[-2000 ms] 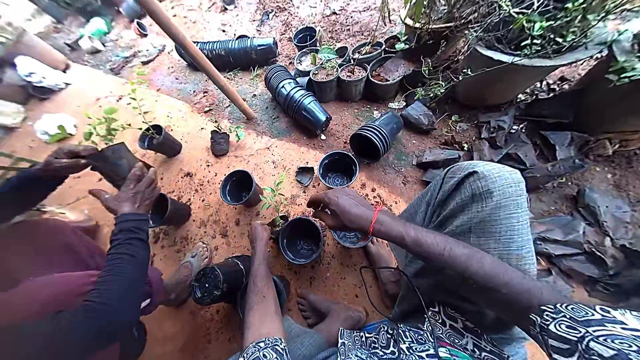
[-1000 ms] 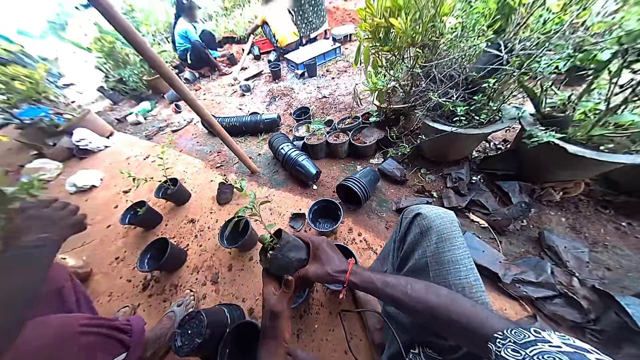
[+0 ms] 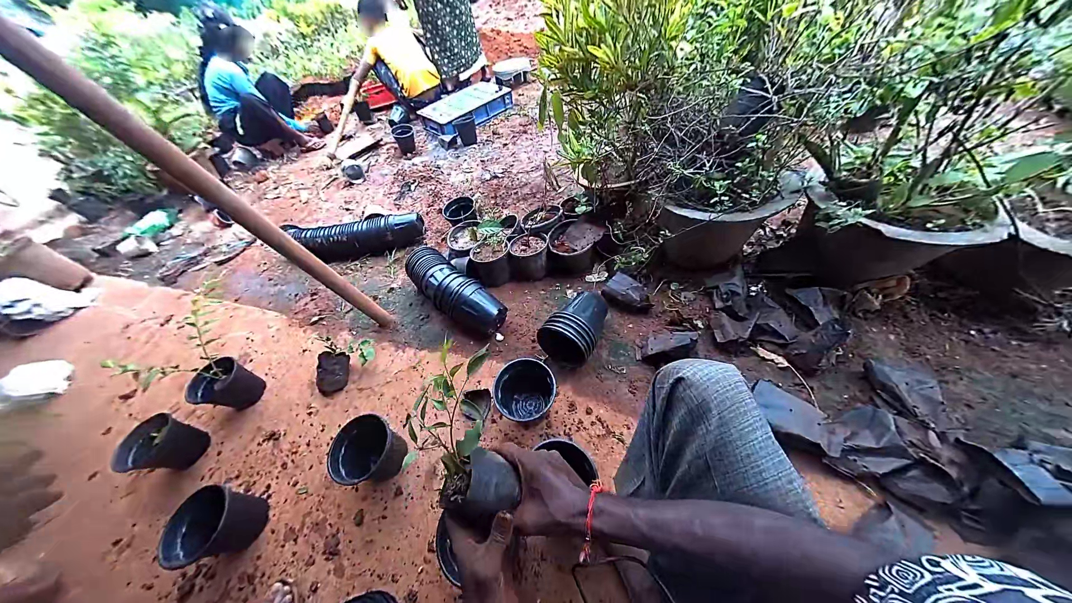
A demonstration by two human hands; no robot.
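A leafy seedling (image 3: 452, 410) stands in a dark round pot or bag (image 3: 492, 484), tilted to the left, near the bottom centre. My right hand (image 3: 544, 490), with a red thread at its wrist, is closed around the right side of this container. From below, my left hand (image 3: 486, 553) supports it, the thumb against its side. Just behind my right hand is a black plastic pot (image 3: 574, 456), partly hidden. Another black pot (image 3: 445, 548) is mostly covered by my left hand. An upright black pot (image 3: 524, 390) sits beyond them, and one more (image 3: 366, 450) lies tilted to the left.
Stacked black pots (image 3: 456, 289) lie ahead, beside small soil-filled pots (image 3: 528, 255). A wooden pole (image 3: 209, 188) slants across the left. Torn black plastic bags (image 3: 871, 435) cover the right ground below large planters (image 3: 720, 222). Two people (image 3: 243, 92) (image 3: 406, 63) sit near a blue crate (image 3: 469, 109).
Two seconds ago my hands were apart over the pots; a second ago they held the seedling's container. It is now tilted left. The co-worker's hands at left have gone from view. The view has tilted up.
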